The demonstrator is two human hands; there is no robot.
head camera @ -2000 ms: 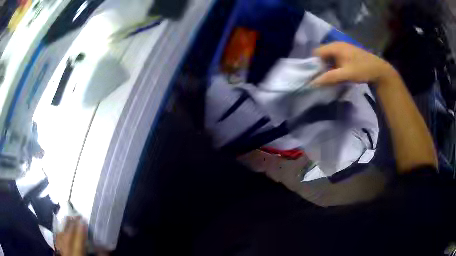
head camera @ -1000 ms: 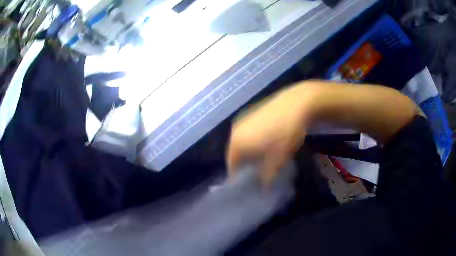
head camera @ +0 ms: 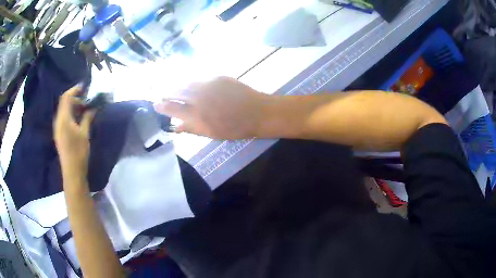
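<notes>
A light grey garment panel (head camera: 147,187) with navy parts hangs over the near left table edge towards my lap. Its navy upper part (head camera: 111,127) lies between my hands near the sewing machine. My left hand (head camera: 73,122) is at the left end of this cloth, with thumb and fingers closed on its dark edge. My right hand (head camera: 209,108) reaches across from the right, its fingertips pinching the cloth's upper right edge. The lamp glare hides the needle area and blurs the fingertips.
The white sewing machine (head camera: 141,32) with a blue knob (head camera: 100,23) stands behind. A pale pointed template (head camera: 296,28) lies on the white table (head camera: 261,68). A ruler (head camera: 326,65) runs along the front edge. A blue basket (head camera: 443,49) with an orange-red item sits right.
My right hand has moved from the right basket over my lap to the machine table, bringing the grey panel. My left hand now shows at the cloth. The view has turned.
</notes>
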